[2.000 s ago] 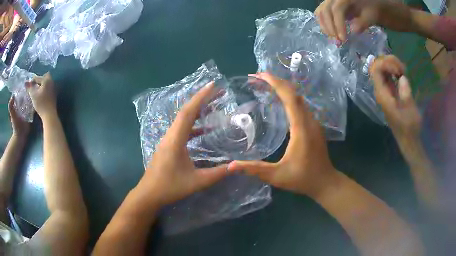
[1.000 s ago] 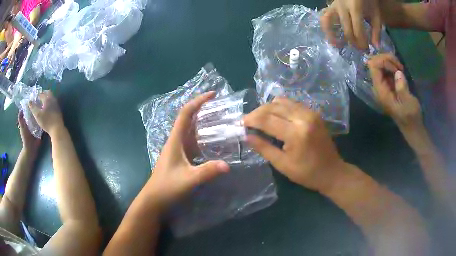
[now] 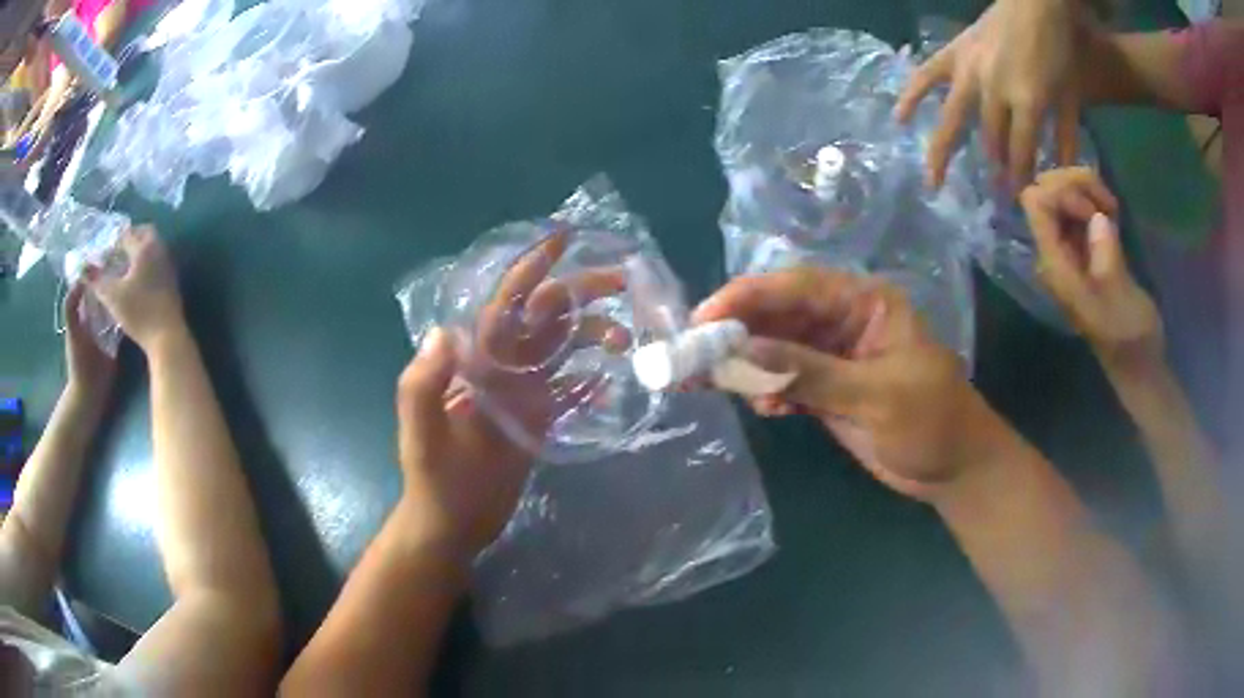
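My left hand [image 3: 471, 443] holds the clear plastic bowl [image 3: 539, 307], tilted so that its round rings face me; my fingers show through the clear plastic. My right hand [image 3: 873, 368] holds the blade unit [image 3: 693, 357] by its blade side, outside the bowl and just right of it, with the white hub's round end pointing left. A clear plastic bag [image 3: 628, 545] lies flat on the table under the bowl and my hands.
A bagged bowl [image 3: 778, 123] with a white hub lies at upper right, beside another person's hands [image 3: 1016, 82]. A neighbour's hands [image 3: 130, 286] hold a bagged item at left. A pile of bags [image 3: 259, 102] lies at upper left on the dark green table [image 3: 546, 96].
The blade unit, earlier inside the bowl, is now out of it in my right hand. My left hand has tilted the bowl and shifted slightly left. The neighbour's hand at upper right has spread its fingers.
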